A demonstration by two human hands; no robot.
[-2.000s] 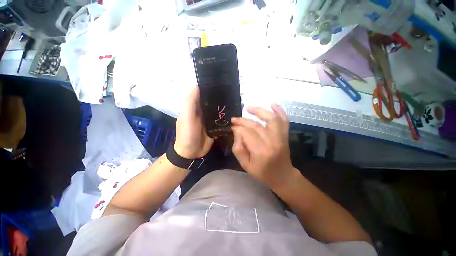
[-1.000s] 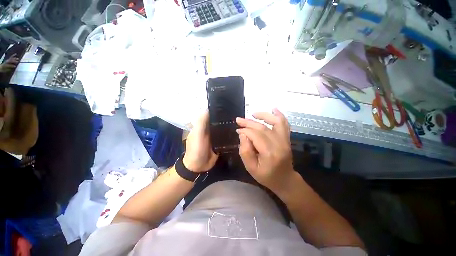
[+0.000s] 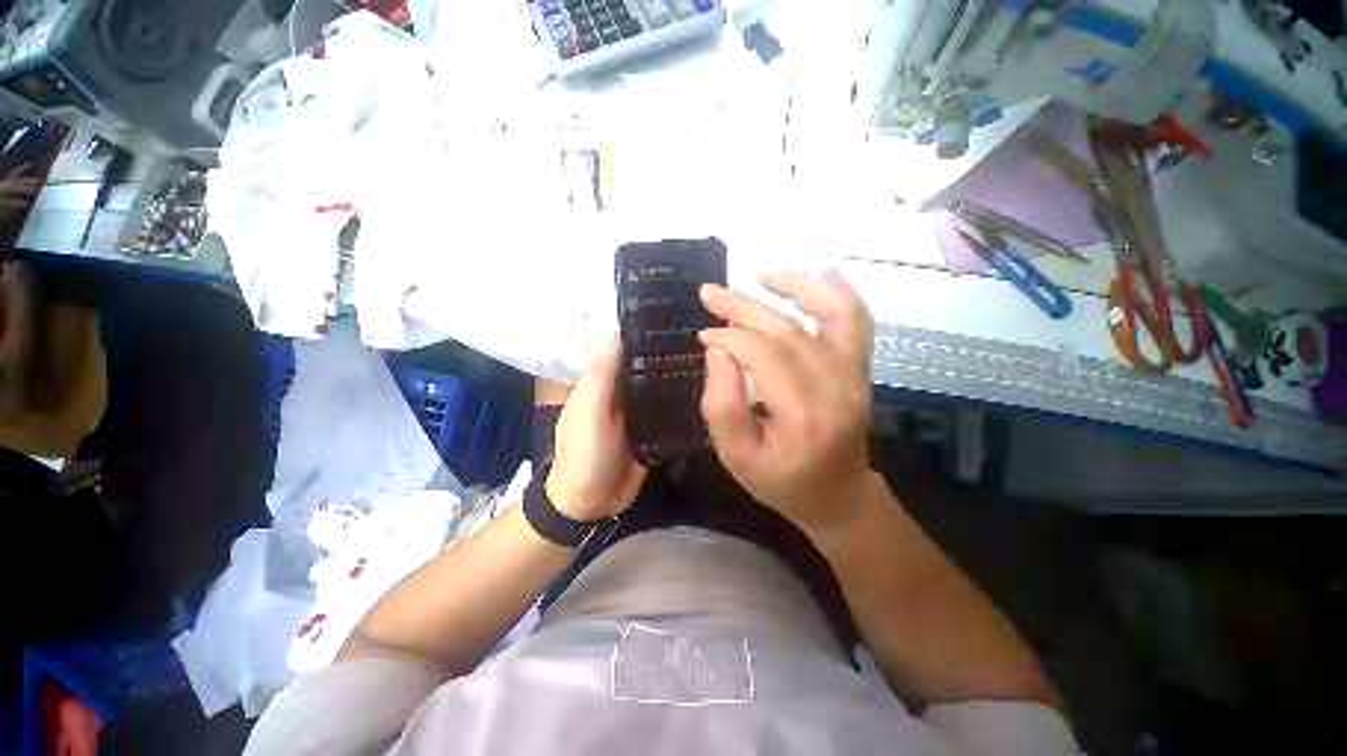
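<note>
A smartphone (image 3: pixel 665 355) with a dark screen and a few lines of small text is upright in front of my torso, below the table's front edge. My left hand (image 3: pixel 595 440) holds it from the left side and from below, with a dark band on the wrist. My right hand (image 3: pixel 798 387) is over the phone's right edge, its index fingertip at the upper right of the screen. Its other fingers are partly curled and it holds nothing. White fabric with small red prints (image 3: pixel 318 222) lies on the table at the left, partly lost in glare.
A calculator (image 3: pixel 613 30) is at the back. Blue-handled snips (image 3: pixel 1030 281), orange-handled shears (image 3: pixel 1157 318) and a ruler tape (image 3: pixel 1034 369) lie at the right, near the sewing machine (image 3: pixel 1093 59). Blue crates (image 3: pixel 451 414) and fabric are below. Another person is at the left.
The phone sits lower in view than two seconds ago, and its screen now shows a list of text lines. My right index fingertip has moved up the screen. My left hand still holds the phone.
</note>
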